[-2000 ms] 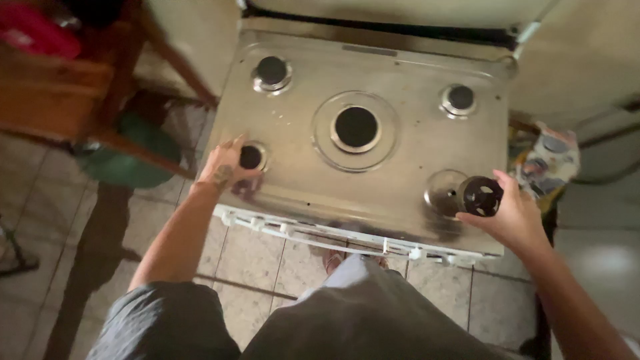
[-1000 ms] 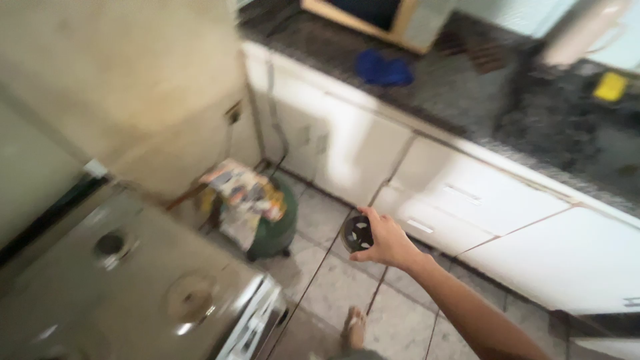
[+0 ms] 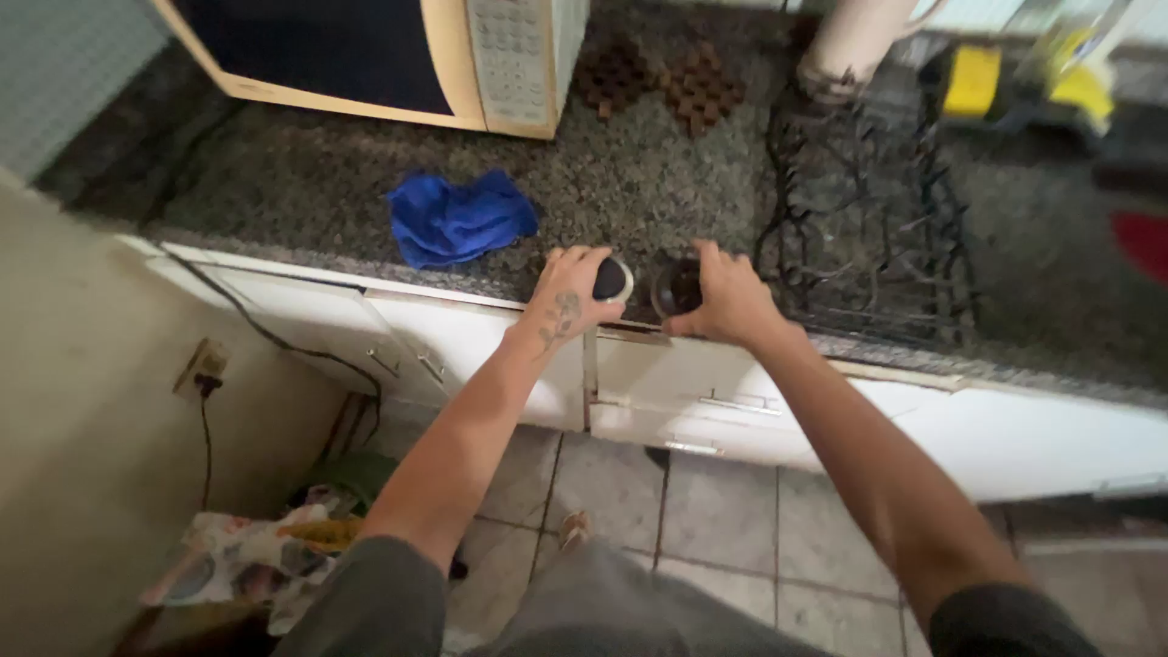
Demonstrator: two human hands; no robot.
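My left hand (image 3: pixel 577 290) grips a burner cap (image 3: pixel 610 279) with a dark top and a pale metal rim, at the front edge of the granite countertop (image 3: pixel 630 196). Beside it, my right hand (image 3: pixel 727 297) holds a dark round burner part (image 3: pixel 679 287), partly hidden by the fingers. The two parts are close but apart. A crumpled blue cloth (image 3: pixel 461 217) lies on the counter left of my left hand. Black wire stove grates (image 3: pixel 858 219) lie to the right of my right hand.
A microwave oven (image 3: pixel 511 64) stands at the back left, with brown lattice trivets (image 3: pixel 703 88) beside it. A pale jug (image 3: pixel 849 46) and a yellow item (image 3: pixel 972 80) are at the back right. White cabinets (image 3: pixel 493 347) run below; a bin with a patterned cloth (image 3: pixel 246 557) stands lower left.
The view has swung from the stove to the counter. My right hand has carried its burner part over from the stove. My left hand, at the stove's left burner two seconds ago, now holds a cap here.
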